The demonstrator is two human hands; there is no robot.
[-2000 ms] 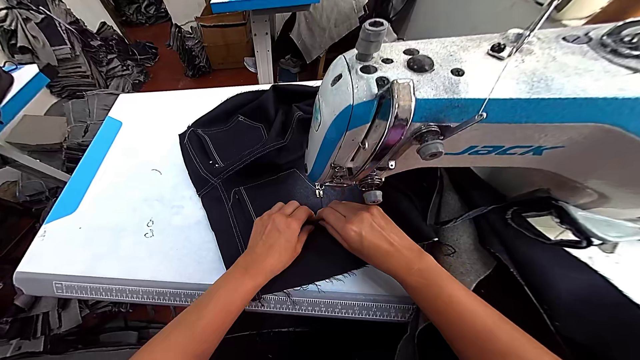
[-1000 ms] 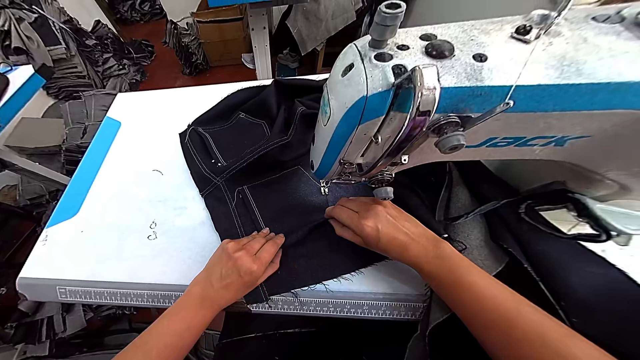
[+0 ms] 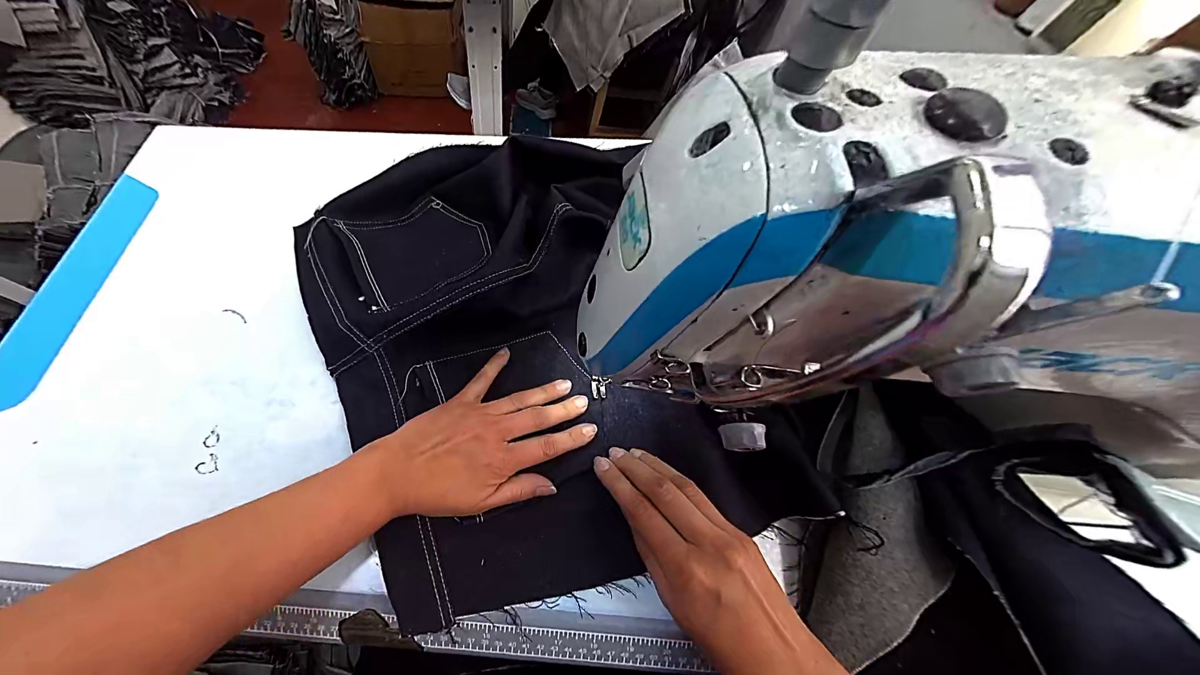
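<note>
A dark denim trouser panel (image 3: 534,544) with white double topstitching lies under the presser foot (image 3: 600,385) of a Jack industrial sewing machine (image 3: 844,234). My left hand (image 3: 492,436) rests flat on the stitched pocket (image 3: 525,356) left of the foot, fingers spread, gripping nothing. Just below the foot, my right hand (image 3: 684,534) presses its fingertips on the denim, fingers close together; whether it pinches any cloth cannot be told. A second pocket (image 3: 412,253) shows farther up the panel. The needle is hidden by the machine head.
A scale (image 3: 562,647) runs along the near edge of the white table (image 3: 187,356). More dark denim (image 3: 1031,544) is bunched at the right, beside grey cloth (image 3: 881,562). Piles of cloth (image 3: 141,56) and a cardboard box (image 3: 412,47) stand beyond the table.
My left hand has moved up and right, from the panel's lower left onto the pocket near the foot. The right hand has come down a little from beside the foot. The view is closer.
</note>
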